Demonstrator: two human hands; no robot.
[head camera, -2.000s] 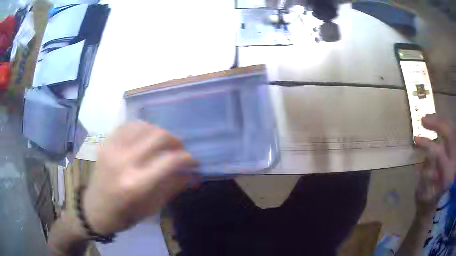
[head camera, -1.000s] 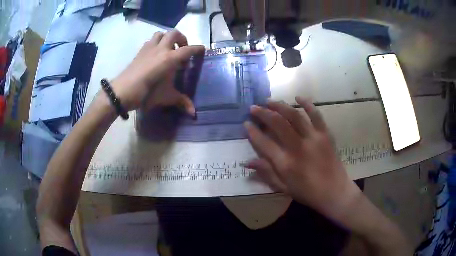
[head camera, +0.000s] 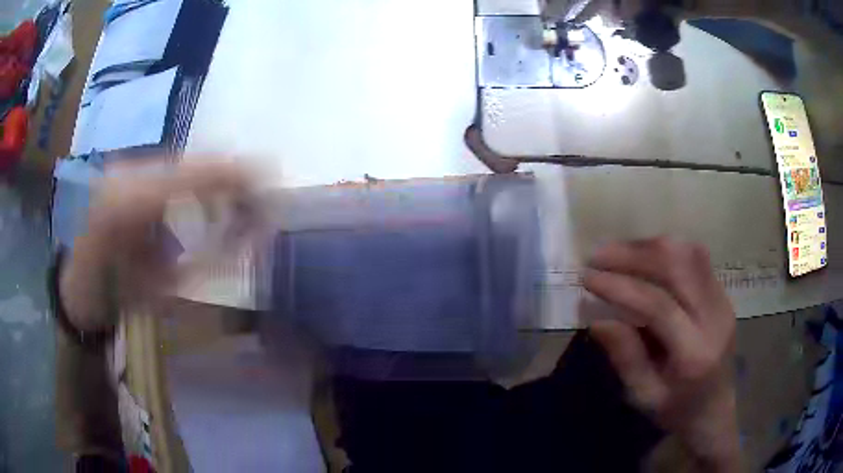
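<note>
The clear grey template (head camera: 513, 268) is motion-blurred in front of me, partly past the table's front edge. A dark fabric rectangle (head camera: 388, 286) shows within its outline. My left hand (head camera: 176, 217) is strongly blurred at the template's left, in front of the lower fabric stack (head camera: 125, 106); its grip is unclear. My right hand (head camera: 656, 319) is beside the template's right side with fingers bent; blur hides whether it touches the clear edge.
The needle area (head camera: 564, 46) is brightly lit beyond the template. A smartphone (head camera: 795, 185) with its screen on lies at the right. Dark fabric (head camera: 753, 46) lies at the far right. A white paper sheet (head camera: 245, 420) is below the table at left.
The template has moved from beside the needle area toward me. My left hand has moved left toward the stack, and my right hand has moved right. The phone screen now shows content.
</note>
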